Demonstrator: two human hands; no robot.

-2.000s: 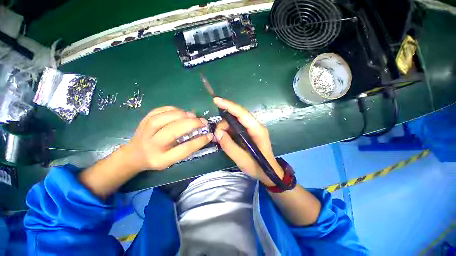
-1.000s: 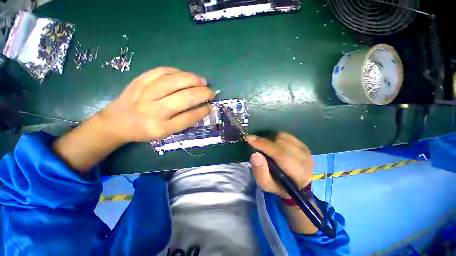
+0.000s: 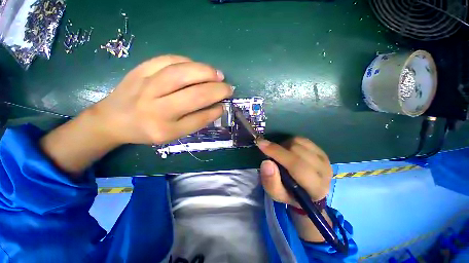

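Note:
A phone assembly (image 3: 205, 139) lies on the green bench mat in front of me, its blue-spotted board end to the right. My right hand (image 3: 295, 167) holds a soldering iron (image 3: 308, 206) like a pen; its metal tip is at the assembly's upper board area. My left hand (image 3: 167, 100) covers the assembly's upper left part, with fingertips close to the iron tip. Whether a small component is pinched there is hidden by the fingers. A thin wire curls over the assembly's lower edge.
A bag of components (image 3: 33, 25) and loose components (image 3: 118, 45) lie upper left. A tape roll (image 3: 398, 82) with silvery material inside stands right, near the fan grille (image 3: 421, 15). A thin solder wire (image 3: 36, 109) runs at left. Another dark object shows at the top edge.
From two seconds ago, my hands have parted and the iron tip has come down onto the assembly, now uncovered at its right end. The view has moved closer. Since one second ago, little has changed.

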